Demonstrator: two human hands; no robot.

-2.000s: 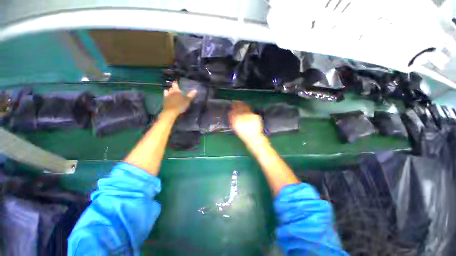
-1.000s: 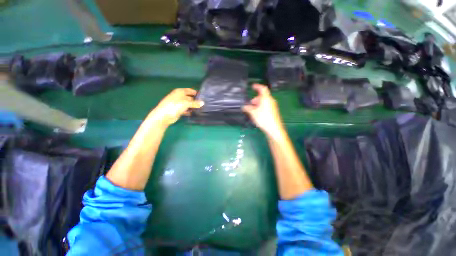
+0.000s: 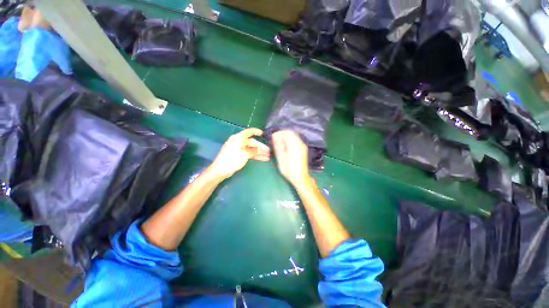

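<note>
A dark grey-purple filled bag (image 3: 304, 108) lies across the belt lane's near edge, a little right of centre. My left hand (image 3: 241, 153) is at the bag's near left corner, its fingers bent and thumb close to them. My right hand (image 3: 290, 155) lies over the bag's near left part, fingers curled down. The fingertips of both hands nearly meet over a small dark bit at the bag's corner. Whether either hand pinches it is too blurred to tell.
Folded packets (image 3: 164, 42) lie on the green lane at left and right. Waiting bags (image 3: 90, 162) pile at left and at right (image 3: 457, 252). Glossy black bags (image 3: 409, 54) heap beyond. A grey metal bar (image 3: 102, 54) slants at upper left. Another person's blue sleeve (image 3: 42, 54) shows there.
The view has turned and shifted left. My hands have moved from the bag's two sides to its near left corner and are closer together. The waiting bags at left show more fully.
</note>
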